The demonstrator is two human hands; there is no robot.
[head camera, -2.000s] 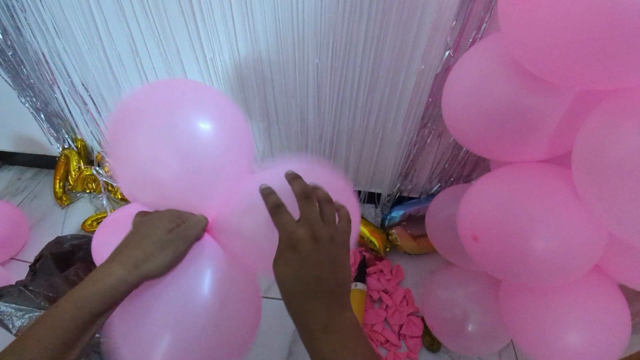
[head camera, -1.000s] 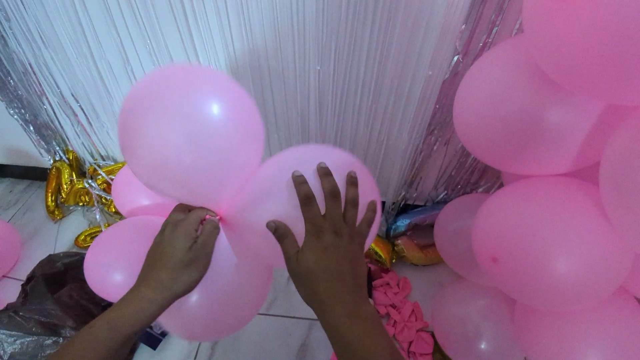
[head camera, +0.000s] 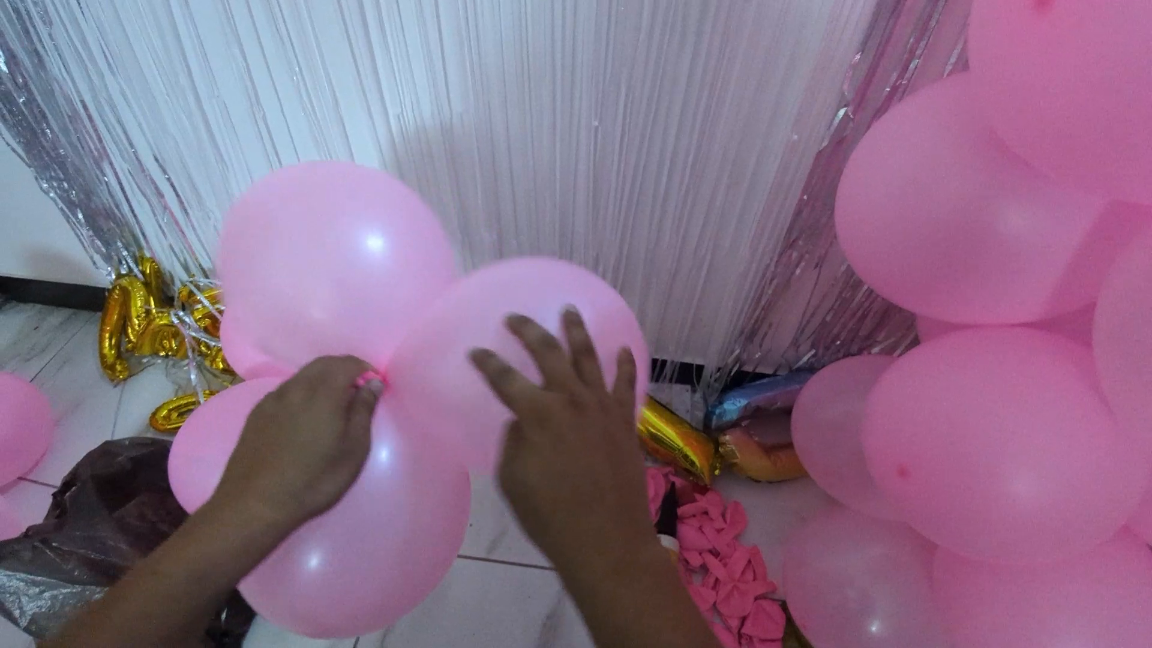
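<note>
My left hand (head camera: 301, 441) pinches the knotted necks (head camera: 373, 380) at the centre of a cluster of inflated pink balloons. One balloon (head camera: 333, 252) of the cluster stands above that hand, another (head camera: 360, 540) hangs below it, and a smaller one (head camera: 211, 432) shows at the left, partly behind the hand. My right hand (head camera: 571, 432) rests with spread fingers against the near side of the right balloon (head camera: 450, 360); its palm and the contact there are partly hidden.
A stack of pink balloons (head camera: 999, 441) rises at the right. Deflated pink balloons (head camera: 720, 558) lie on the tiled floor by a dark-tipped object (head camera: 667, 513). Gold foil balloons (head camera: 126, 328) and a dark plastic bag (head camera: 112, 504) are at the left. A silver fringe curtain (head camera: 576, 180) hangs behind.
The cluster has turned and shifted between the frames while my left hand stays at its centre. My right hand remains by the right balloon, its fingers now more bent than one second ago.
</note>
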